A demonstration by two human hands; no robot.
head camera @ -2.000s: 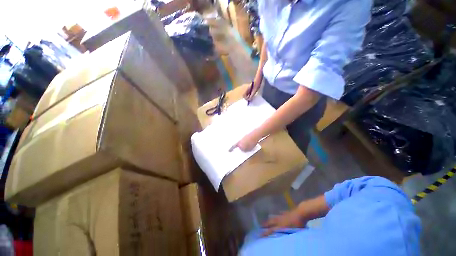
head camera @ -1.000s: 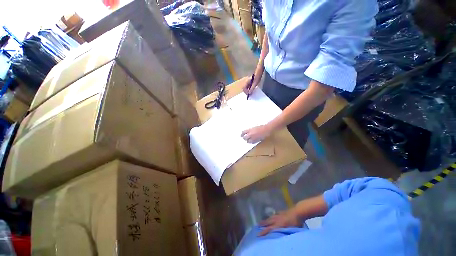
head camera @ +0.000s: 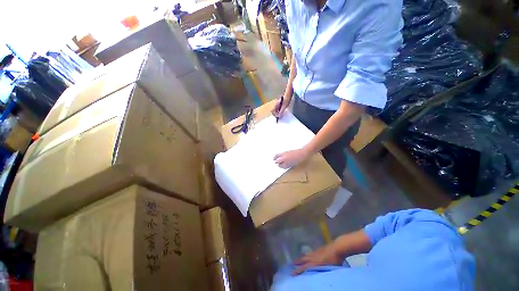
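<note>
Large white sheets [head camera: 259, 156] lie on a brown carton [head camera: 299, 196], hanging over its left edge. A standing person in a light blue shirt holds a dark pen [head camera: 279, 114] on the sheets with one hand; the other hand [head camera: 290, 158] rests on the paper. Black looped scissors [head camera: 244, 121] lie at the carton's back left. My right hand [head camera: 318, 258], bare below a blue sleeve, is at the bottom, palm down against blue clothing, with nothing visible in it; its fingertips are blurred. It is apart from the sheets. My left hand is not in view.
Big taped cartons [head camera: 79, 136] are piled at the left; a lower one [head camera: 165, 238] has black handwriting. Black plastic-wrapped goods [head camera: 444, 125] stand at the right. Yellow-black floor tape [head camera: 490, 208] runs at the lower right. A small white strip [head camera: 340, 203] shows beside the carton.
The standing person's near hand has shifted from pointing on the sheets to resting nearer the paper's right edge. The view has shifted slightly. My right hand stays in about the same place.
</note>
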